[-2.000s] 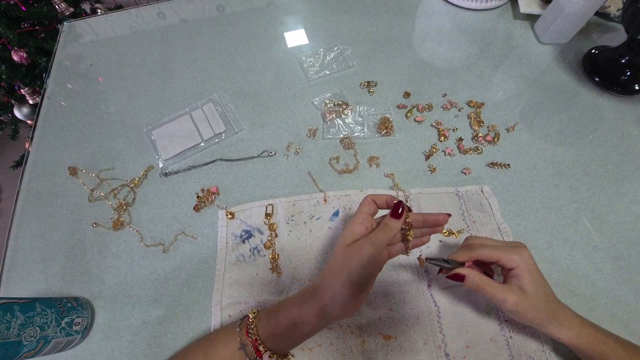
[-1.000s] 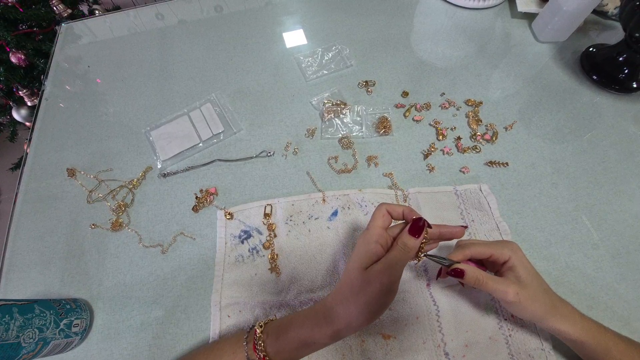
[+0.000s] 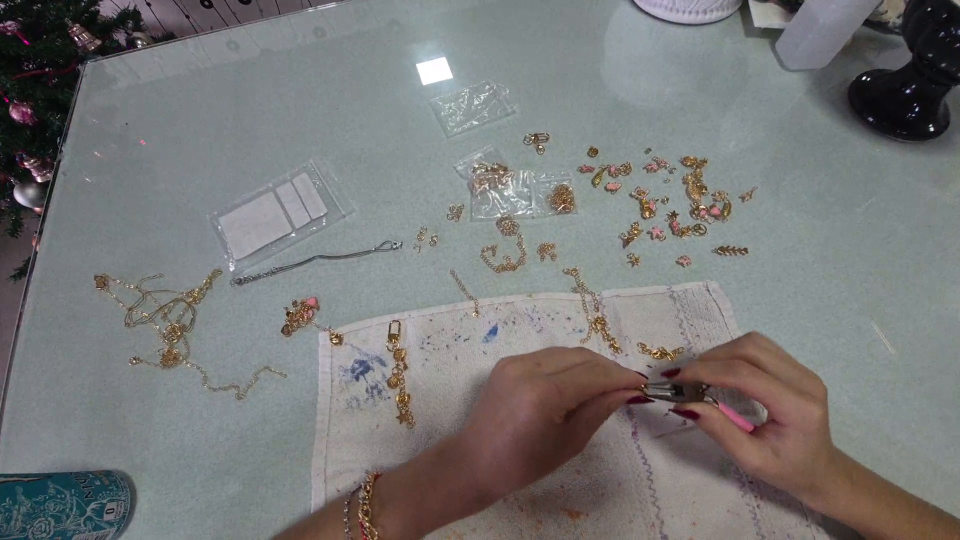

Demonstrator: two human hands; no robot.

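My left hand (image 3: pixel 555 412) pinches a tiny gold-coloured piece (image 3: pixel 643 388) between thumb and forefinger, mostly hidden by the fingertips. Against that piece rest the jaw tips of small jewellery pliers (image 3: pixel 675 391) with a pink handle, which my right hand (image 3: pixel 772 412) grips near the joint. Both hands are above a stained white cloth (image 3: pixel 480 375). Just beyond the pliers a short gold charm chain (image 3: pixel 660 351) lies on the cloth. A gold chain (image 3: pixel 589 307) crosses the cloth's far edge, and a charm strand with a clasp (image 3: pixel 399 375) lies left of my left hand.
On the glass tabletop lie tangled gold chains (image 3: pixel 169 330), a silver-coloured chain (image 3: pixel 322 260), loose charms (image 3: pixel 697 195), small plastic bags (image 3: pixel 502 195) and a bag with white cards (image 3: pixel 274 214). A teal can (image 3: pixel 64 506) is at near left, a black glossy stand (image 3: pixel 900 105) at far right.
The gold chain that hung from my left hand is no longer seen there; a short charm chain lies beyond the pliers. My left fingers have closed into a pinch at the plier tips.
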